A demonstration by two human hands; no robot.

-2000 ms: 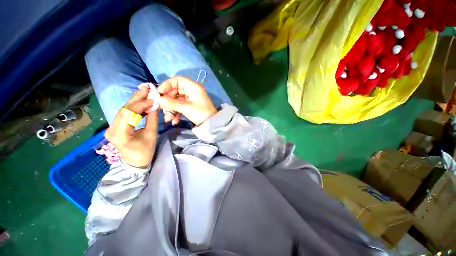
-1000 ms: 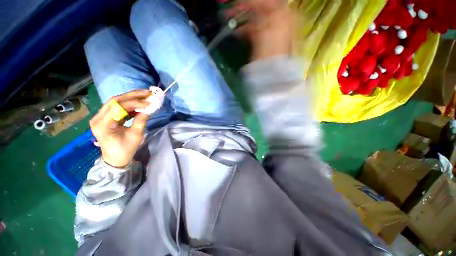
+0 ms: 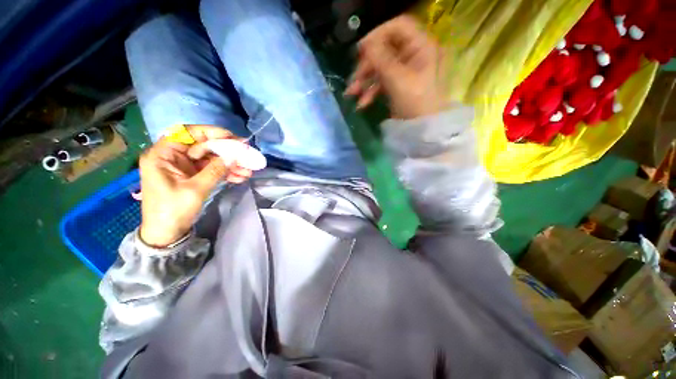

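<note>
A small pale pink and white plush piece [image 3: 243,154] is pinched between the thumb and fingers of my left hand [image 3: 180,178], above my lap. A yellow band is on a finger of that hand. A thin white thread [image 3: 276,118] runs from the piece over the jeans toward my right hand [image 3: 396,66], which is raised well to the right, beside the yellow sack. The right fingers are bent and slightly blurred. No needle can be made out, and I cannot tell whether the fingertips grip the thread's end.
A blue mesh basket [image 3: 93,226] stands on the green floor at the left. Grey tubes [image 3: 72,152] lie beyond it. A yellow sack [image 3: 552,159] holds red plush pieces [image 3: 552,92] at the upper right. Brown cartons [image 3: 582,266] lie at the lower right. Blue covering [image 3: 59,44] fills the upper left.
My right hand has moved away from the piece to the right, drawing the thread out; it is now less blurred. The thread has gone slacker. My left hand has turned the piece, which now shows its smooth side.
</note>
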